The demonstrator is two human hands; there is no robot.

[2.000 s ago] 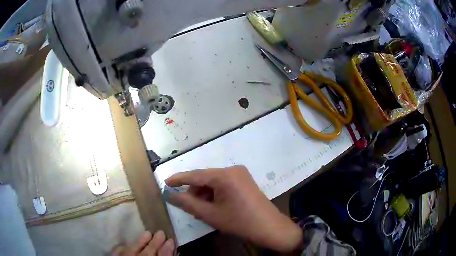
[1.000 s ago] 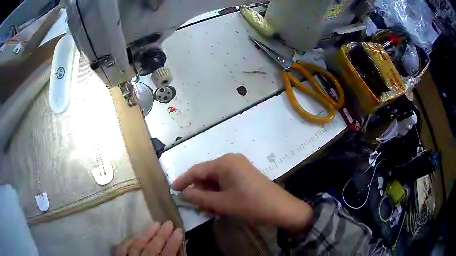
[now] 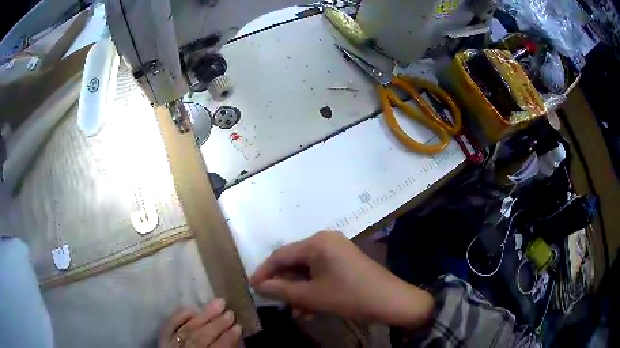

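A beige panel (image 3: 88, 197) lies left of the needle, with two white tickets (image 3: 145, 219) on it and a seam across it. A darker brown edge band (image 3: 211, 231) runs along its right side, under the presser foot (image 3: 180, 117). My left hand (image 3: 204, 329) rests on the panel and band near the bottom edge, partly cut off, thumb hidden; it wears a ring. My right hand (image 3: 326, 279) has thumb and index finger together at the band's right edge, below the machine bed.
The machine head (image 3: 146, 47) stands above, with a white oval arm (image 3: 97, 88) at its left. Orange-handled scissors (image 3: 415, 112) lie on the right of the bed, beside a yellow taped box (image 3: 500, 92). Pale blue cloth (image 3: 24, 292) is at the left edge.
The view has shifted, so the machine and scissors sit higher. My right hand has moved down along the band towards me. My left hand stays near the band's lower end.
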